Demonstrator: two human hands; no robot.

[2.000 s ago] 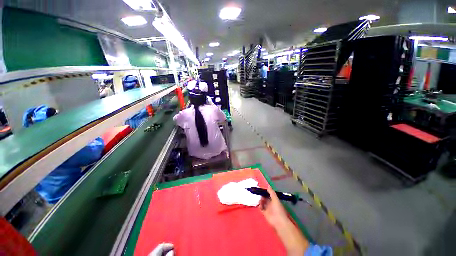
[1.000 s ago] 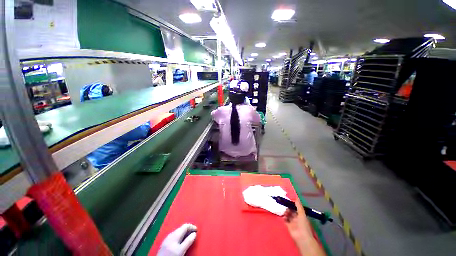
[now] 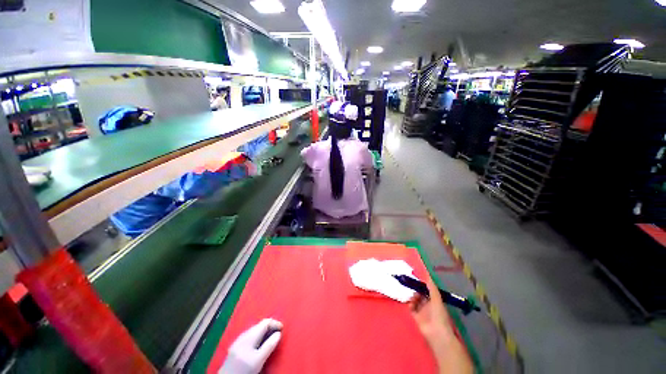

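Note:
My right hand [image 3: 431, 313], bare, holds a long black cylinder-shaped tool [image 3: 445, 296] like a pen. Its narrow tip points left and lies over a crumpled white cloth [image 3: 376, 276] at the mat's upper right. The tool's green rear end points right, past the table edge. My left hand [image 3: 255, 346], in a white glove, rests on the red mat [image 3: 310, 314] at the lower left with its fingers curled. I cannot see anything in it. A thin pale sliver [image 3: 322, 266] lies at the mat's upper middle. An orange-red pad [image 3: 398, 252] shows under the cloth.
A dark green conveyor [image 3: 171, 285] runs left of the mat and carries a green circuit board [image 3: 217, 230]. A post with red film [image 3: 80, 310] stands at lower left. A person [image 3: 339, 172] sits ahead. A blue sleeve reaches over the conveyor. Wheeled racks [image 3: 529, 146] stand at right.
My gloved left hand has come further into view on the mat since the oldest frame. The blue sleeve has reached further over the conveyor. The tool stays in my right hand at the cloth.

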